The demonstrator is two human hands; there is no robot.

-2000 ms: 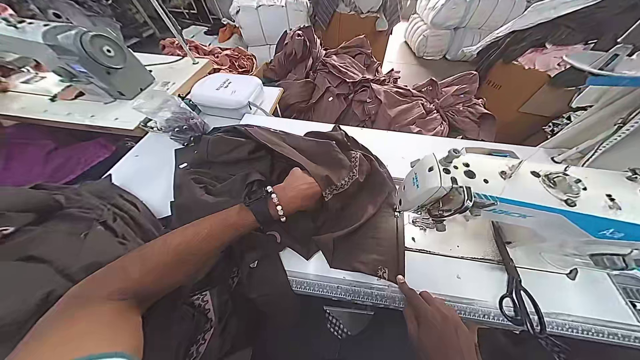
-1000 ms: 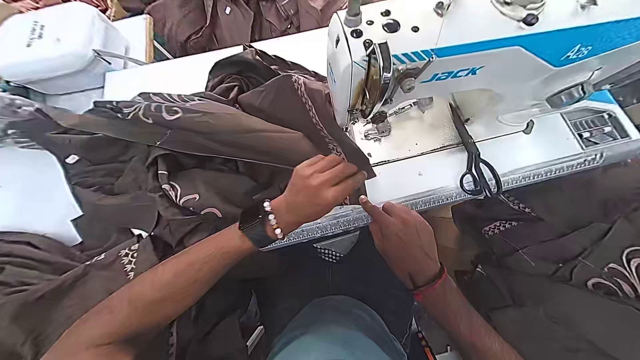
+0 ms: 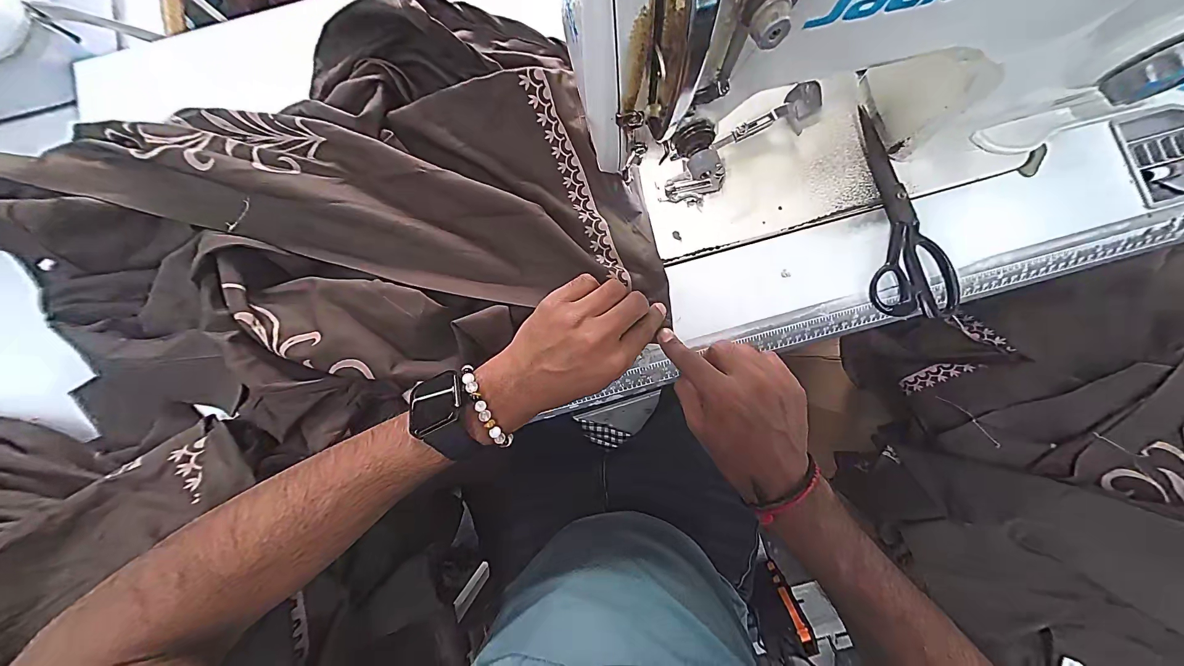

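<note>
Brown fabric with pink embroidery (image 3: 444, 185) lies in folds on the white sewing table, its corner at the front edge. My left hand (image 3: 592, 338), with a watch and a bead bracelet at the wrist, grips that corner with curled fingers. Close against it, my right hand (image 3: 745, 402) touches the cloth's edge with its index fingertip and thumb area; whether it pinches the cloth cannot be told. The presser foot (image 3: 694, 185) of a Jack sewing machine (image 3: 906, 55) is just beyond the hands, to the right of the fabric.
Black-handled scissors (image 3: 911, 264) lie on the table right of the needle area, handles over the front edge. A measuring tape strip (image 3: 814, 326) runs along that edge. More brown embroidered fabric (image 3: 1045, 481) hangs or lies at the right, and further folds (image 3: 83, 499) fill the lower left.
The left hand has moved from the fabric's middle to its front corner, beside the right hand. The embroidered border now lies turned toward that corner. The view has moved closer to the table.
</note>
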